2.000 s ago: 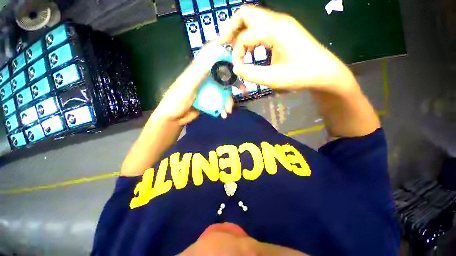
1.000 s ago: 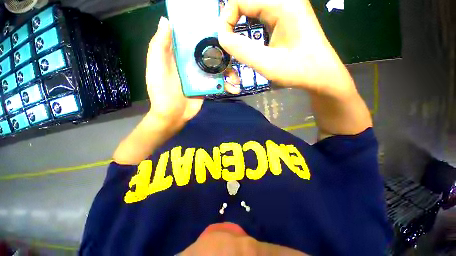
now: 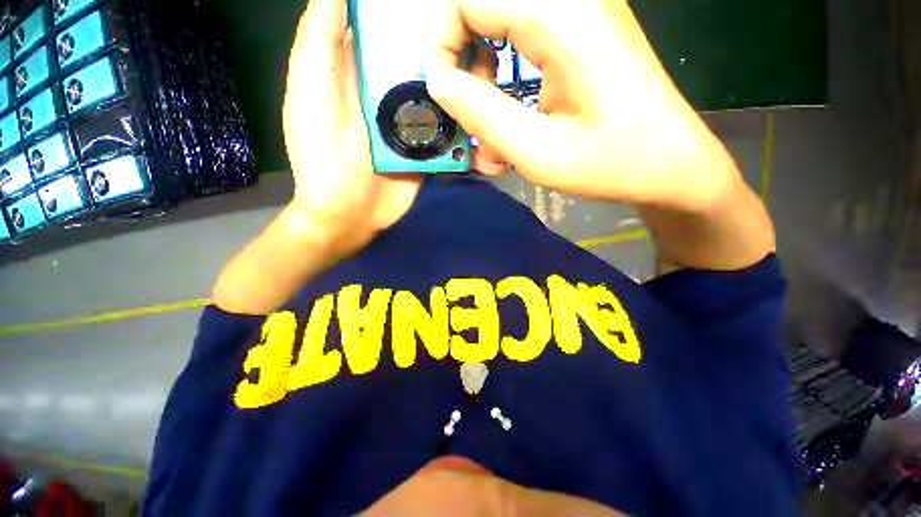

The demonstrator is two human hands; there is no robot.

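Observation:
A teal-blue device body (image 3: pixel 389 61) is held up close in front of my chest, its upper end cut off by the top edge. Its round black part with a grey centre (image 3: pixel 416 123) faces me at the lower end, beside a small hole near the corner. My left hand (image 3: pixel 328 121) holds the body along its left side. My right hand (image 3: pixel 596 111) grips it from the right, thumb at the rim of the round part and a fingertip showing below the right edge. A tray of device bodies (image 3: pixel 527 71) is mostly hidden behind my right hand.
A thick stack of black trays (image 3: pixel 202 101) stands at the left, its top tray holding rows of teal bodies and one empty pocket. The green bench (image 3: pixel 747 50) ends at right. More black trays (image 3: pixel 843 399) lie lower right. Red items (image 3: pixel 61 500) show at the lower left edge.
The device body has come up nearer the camera and sits higher and more to the left, turned more upright. My left hand moved up and left with it. The round part shows more fully.

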